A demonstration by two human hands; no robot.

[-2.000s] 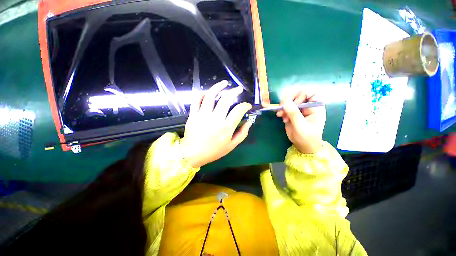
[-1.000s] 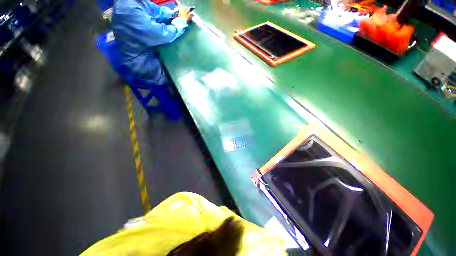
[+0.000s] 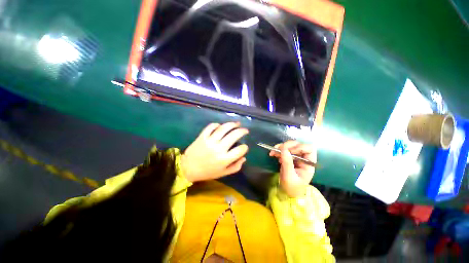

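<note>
The black glossy display panel (image 3: 231, 56) lies in an orange-red foam tray (image 3: 337, 18), with wrinkled clear film over its screen. A long black strip (image 3: 205, 101) runs along its near edge, with a small silvery piece (image 3: 144, 95) at the left end. My left hand (image 3: 216, 152) is below the strip, fingers apart, touching nothing visible. My right hand (image 3: 296, 165) holds a thin metal pick or tweezers (image 3: 270, 147) below the panel's right corner, its tip pointing left and clear of the panel.
A white paper sheet (image 3: 383, 172) with blue bits lies right, a tan cardboard roll (image 3: 431, 130) on it. A blue tray (image 3: 446, 169) stands beside the roll. A dotted clear sheet (image 3: 72, 51) lies left on the green bench (image 3: 31, 82). A dark crate (image 3: 355, 215) is below.
The view swung left along the bench to a person in blue, then back. Since the first frame, my hands have left the panel's right corner; the pick has come away from it.
</note>
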